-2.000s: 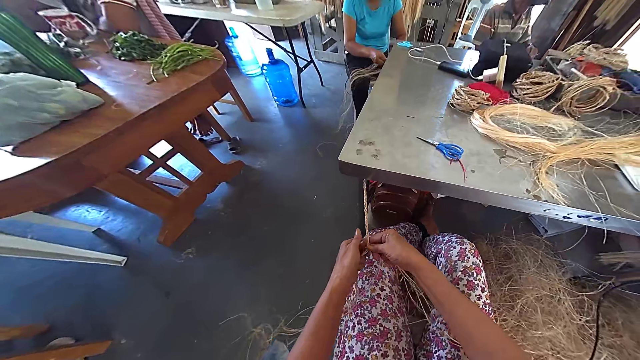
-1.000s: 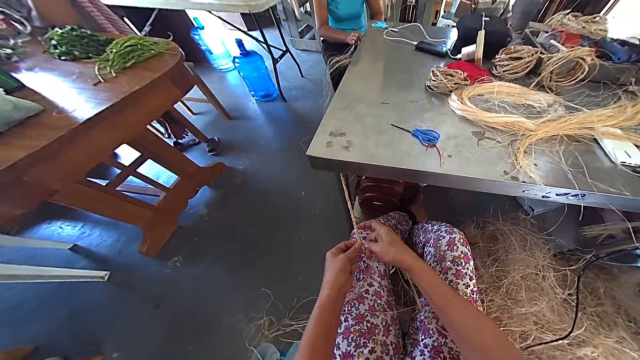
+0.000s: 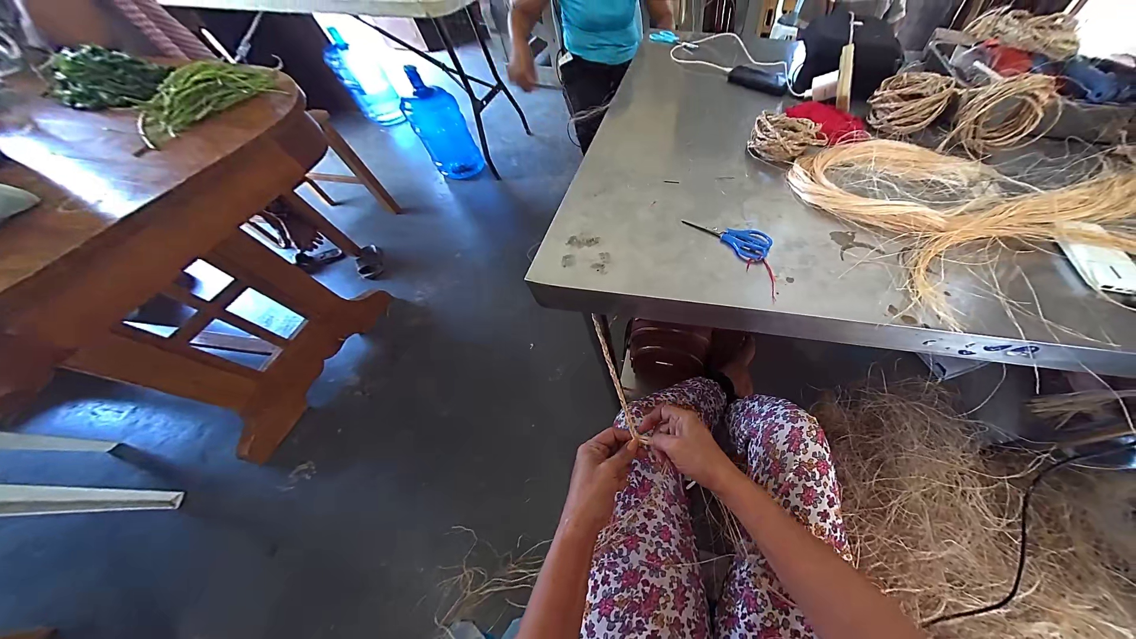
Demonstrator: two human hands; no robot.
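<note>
A braided cord of natural fiber (image 3: 610, 364) runs down from below the metal table's corner to my fingers, above my lap. My left hand (image 3: 603, 461) pinches the lower end of the braid between thumb and fingers. Close against it on the right, my right hand (image 3: 679, 439) grips strands at the same spot. Loose strands hang beneath my hands between my legs. On the metal table (image 3: 612, 213) lie blue-handled scissors (image 3: 745, 243) with a bit of red thread, and a long hank of pale fiber (image 3: 941, 200).
Fiber coils (image 3: 914, 102) and a red bundle (image 3: 825, 122) lie at the table's back right. Loose fiber (image 3: 932, 515) is heaped on the floor at right. A wooden table (image 3: 169, 195) bearing greens stands left. Beyond are blue water jugs (image 3: 439, 129) and a person in a blue shirt (image 3: 599, 31).
The braid between the table and my hands, not distinct in the oldest frame, now shows plainly. The other person, seated with hands together earlier, now has the arms apart.
</note>
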